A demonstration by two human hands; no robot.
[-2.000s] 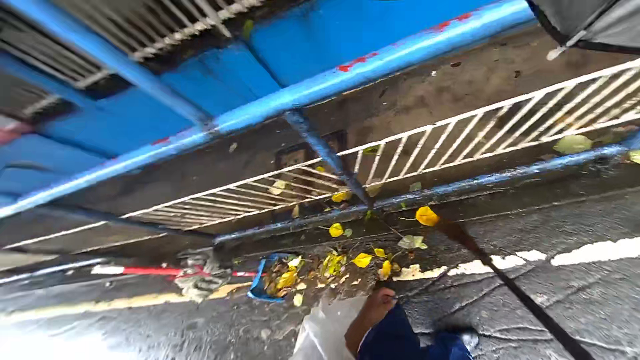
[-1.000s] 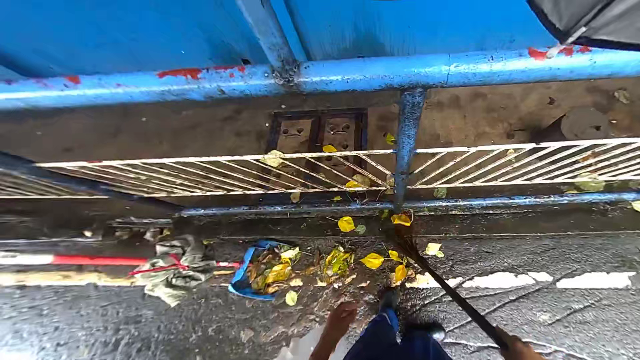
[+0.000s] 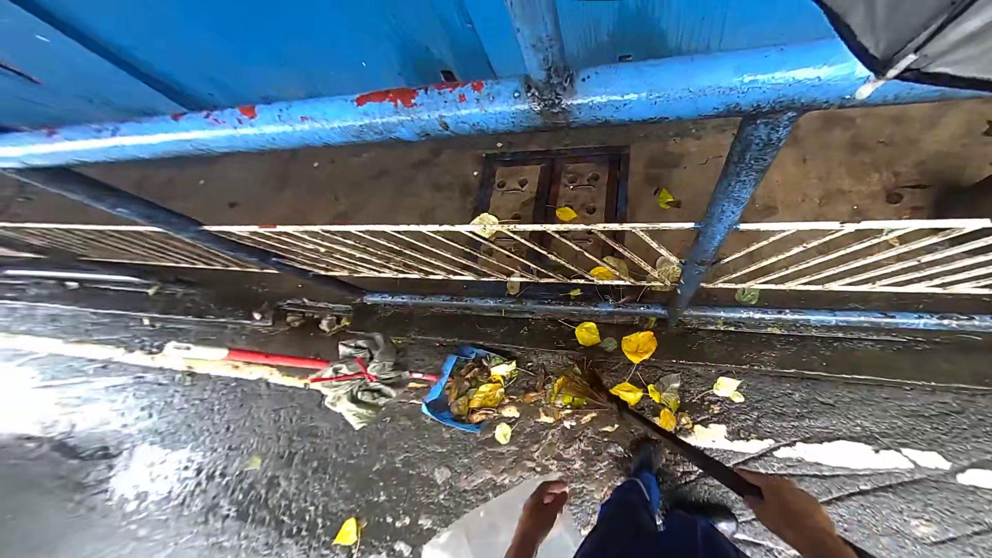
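My right hand [image 3: 790, 508] grips the dark handle of a broom [image 3: 697, 457], whose bristles touch yellow leaves on the wet pavement. Left of the bristles lies a blue dustpan [image 3: 440, 399], filled with yellow and brown leaves [image 3: 487, 394]. A red and white pole [image 3: 271, 357] with a grey-green cloth [image 3: 363, 380] wrapped around it runs toward the dustpan. My left hand [image 3: 545, 500] is low in the view beside a translucent plastic sheet or bag [image 3: 488, 521]; its fingers are curled, and whether they hold the plastic is unclear.
A blue pipe railing [image 3: 310, 120] crosses above a white metal grating [image 3: 403, 252]. Its slanting post [image 3: 721, 201] meets the kerb near the broom. Part of a grey umbrella [image 3: 922, 35] shows at upper right. More yellow leaves [image 3: 638, 346] lie along the kerb.
The broom head has moved left from the kerb by the post to the leaves nearer the dustpan. My right hand, outside the oldest frame, now shows on the handle. The view has turned.
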